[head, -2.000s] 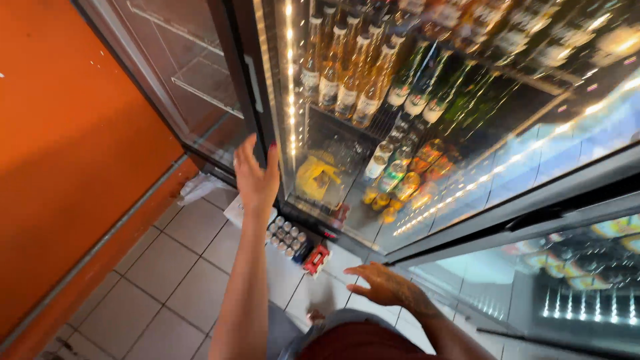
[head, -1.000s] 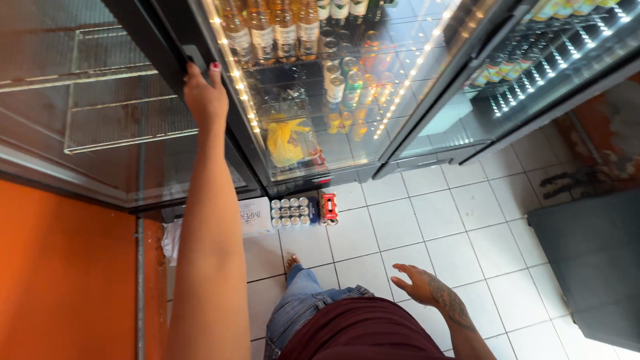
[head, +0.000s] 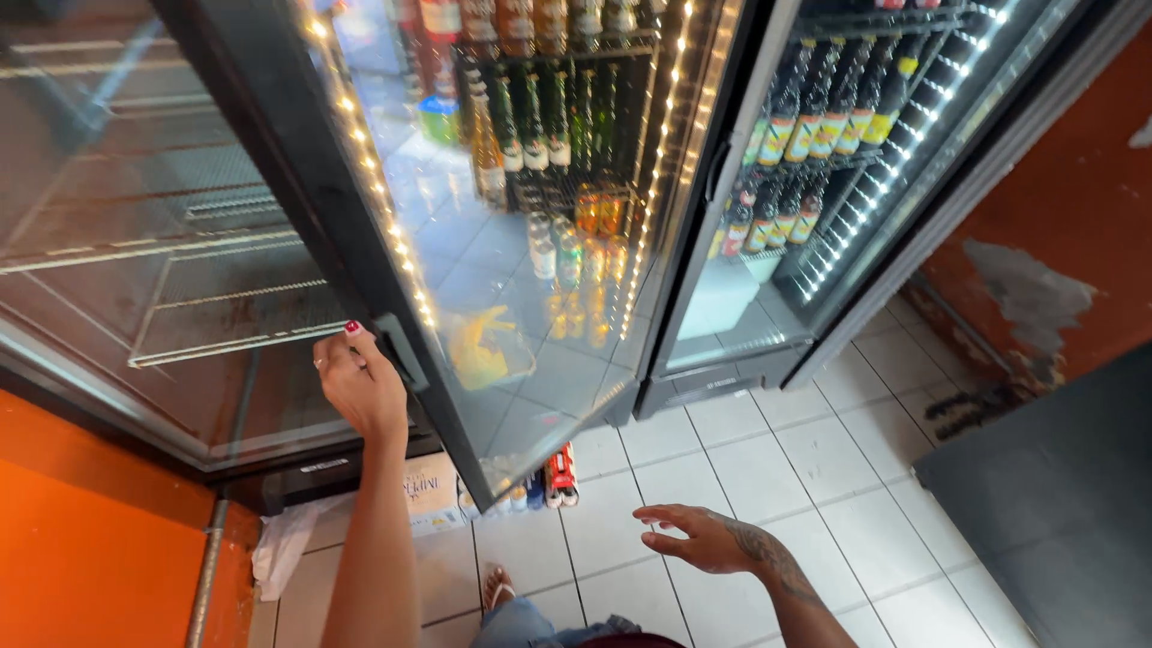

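My left hand (head: 362,378) is at the edge handle (head: 402,351) of a glass fridge door (head: 504,423) that stands ajar, its fingers curled at the black frame; how firmly they grip cannot be told. Through the glass show green bottles (head: 534,135), amber bottles, cans (head: 543,247) and a yellow plastic bag (head: 484,349) at the bottom. Low at the right, my right hand (head: 697,537) hovers over the tiled floor with nothing in it, fingers apart.
On the floor by the door's lower corner lie a cardboard box (head: 430,486) and a red pack (head: 561,475). A second lit fridge (head: 729,382) holds bottles at right. A dark grey object (head: 1053,504) stands far right; a white plastic bag (head: 283,544) lies left.
The fridge door has swung outward, its lower corner now over the packs on the floor. My left hand has stayed by the handle since one second ago. My right hand remains empty.
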